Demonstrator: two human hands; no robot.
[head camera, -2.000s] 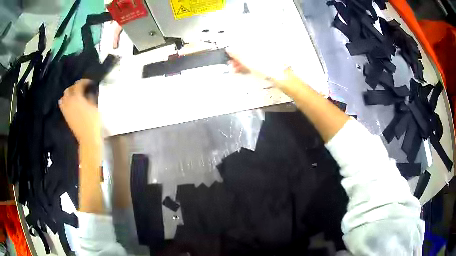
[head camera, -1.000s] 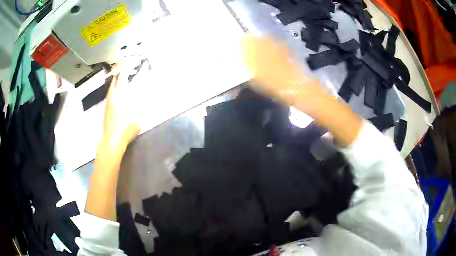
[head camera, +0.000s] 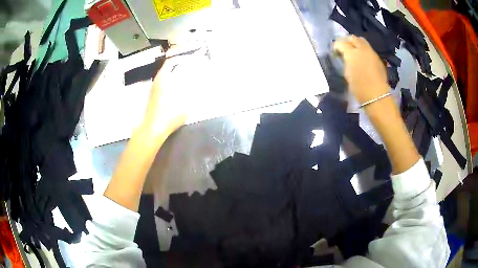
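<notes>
My left hand (head camera: 163, 102) lies on the white machine bed (head camera: 251, 68), overexposed, with its fingertips beside the presser foot. A black strip (head camera: 141, 74) lies flat on the bed just left of these fingers, and its right end meets them. Whether they pinch it or press on it is unclear. My right hand (head camera: 362, 69) is over the short black pieces (head camera: 416, 44) right of the bed. Its fingers are curled. A blurred dark piece (head camera: 336, 67) is beside them; I cannot tell if it is held.
The machine head (head camera: 147, 23) with red and yellow labels stands at the top. Long black strips (head camera: 39, 110) hang in a bundle at left, by teal cloth (head camera: 76, 31). A large black heap (head camera: 251, 204) covers the metal table at bottom centre. Orange-red material (head camera: 455, 39) is at far right.
The view has swung left and back. My left hand moved from the left bundle to the foot. My right hand left the strip on the bed and moved right to the short pieces.
</notes>
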